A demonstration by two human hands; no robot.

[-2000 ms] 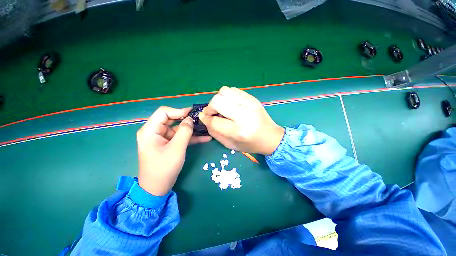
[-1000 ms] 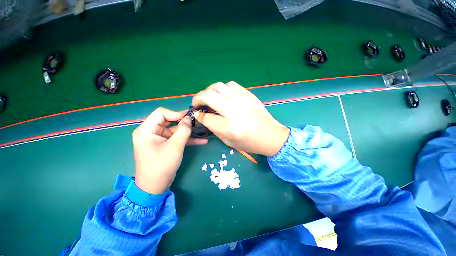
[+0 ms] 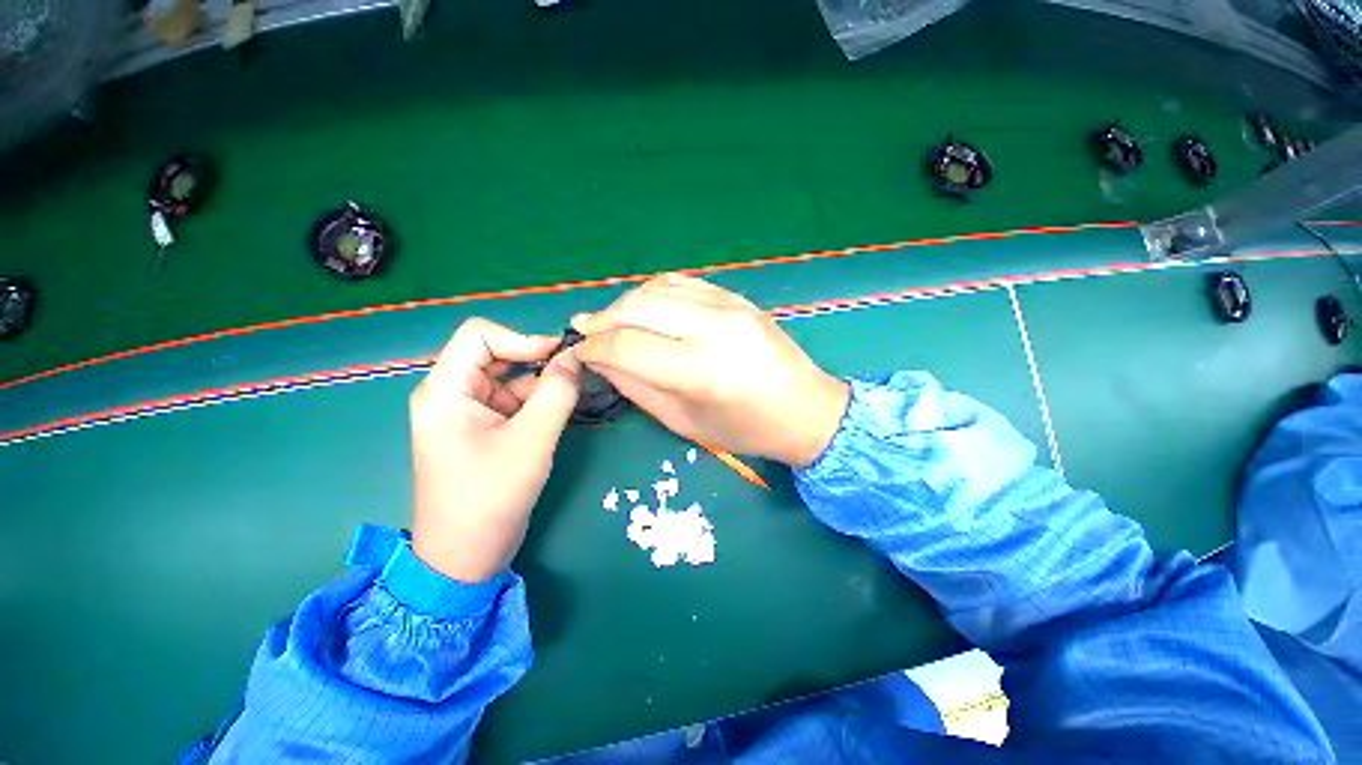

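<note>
A round black unit (image 3: 598, 398) is held above the green bench near the striped line, mostly hidden by fingers. My left hand (image 3: 486, 441) grips its left edge between thumb and fingers. My right hand (image 3: 717, 366) has its fingertips together at the unit's top edge, touching or very close to my left thumb; what they pinch is hidden. An orange stick (image 3: 738, 468) shows below my right hand; its upper end is hidden under the hand. A pile of small white pieces (image 3: 675, 534) lies on the bench below the hands.
The green conveyor belt (image 3: 642, 180) beyond the orange line carries several black units, one with a white tab (image 3: 162, 227). Two black units, one here (image 3: 1231, 296), lie on the bench at right. Clear plastic (image 3: 1188, 235) hangs over the belt edge. A blue sleeve (image 3: 1307, 508) is at far right.
The units on the belt have moved right. My right fingers have shifted from over the unit's middle to its upper edge. More of the unit's dark lower face shows.
</note>
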